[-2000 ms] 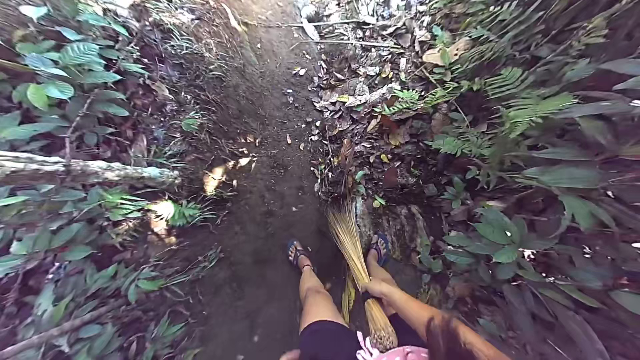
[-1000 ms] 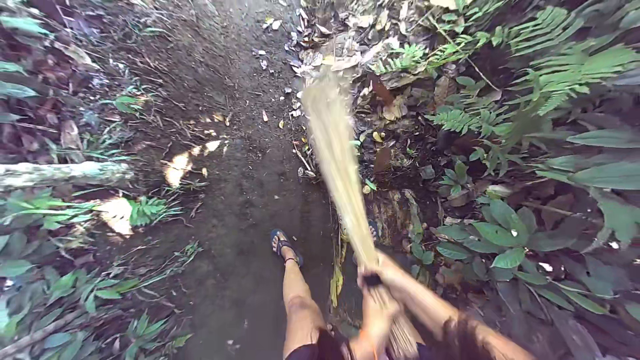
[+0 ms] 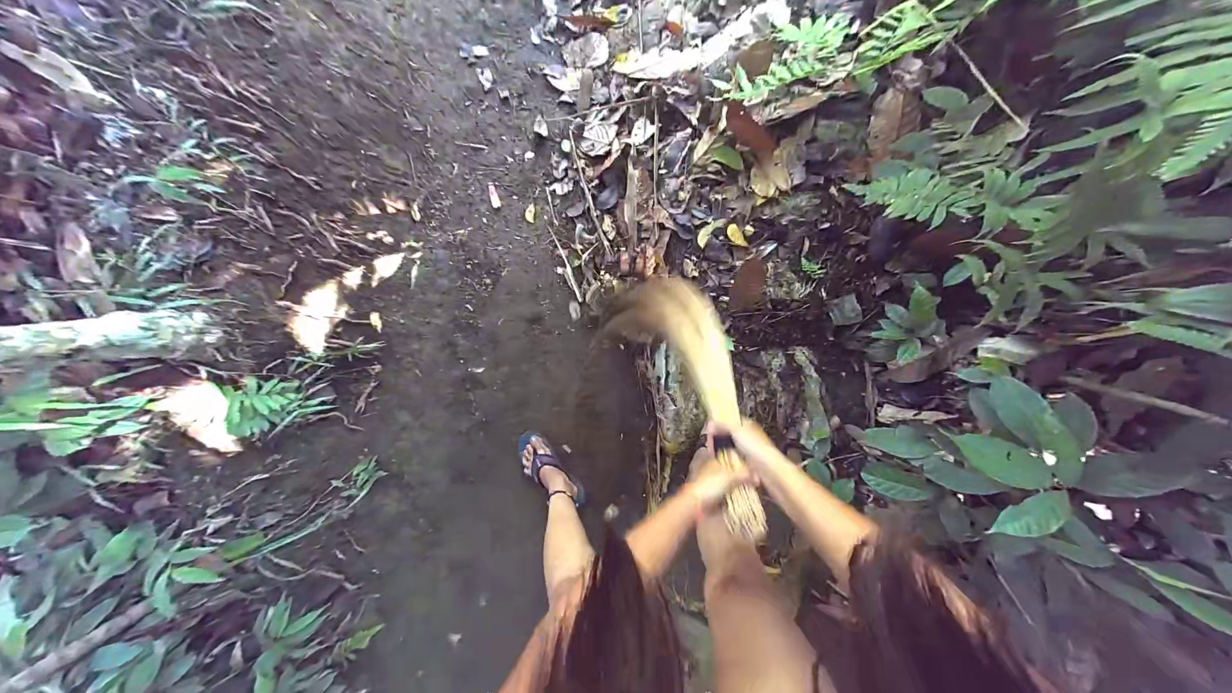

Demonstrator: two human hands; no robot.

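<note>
A broom of bundled thin stiff sticks, bound with a dark band, slants up from my hands. Its bristle end is blurred and bends left, over the border between the dirt path and the leaf litter. My left hand is closed around the stick bundle just below the band. Right at the band, my right hand grips the same bundle. The loose butt ends of the sticks stick out beneath both hands, above my right leg.
My sandaled left foot stands on the path. Beside the broom lies a mossy root or log. Ferns and broad-leaved plants grow on the right. A pale log reaches in from the left.
Two seconds ago one hand was plainly on the broom; now both grip it. Since one second ago, the bristle end has swung down from the upper leaf litter towards the path's edge.
</note>
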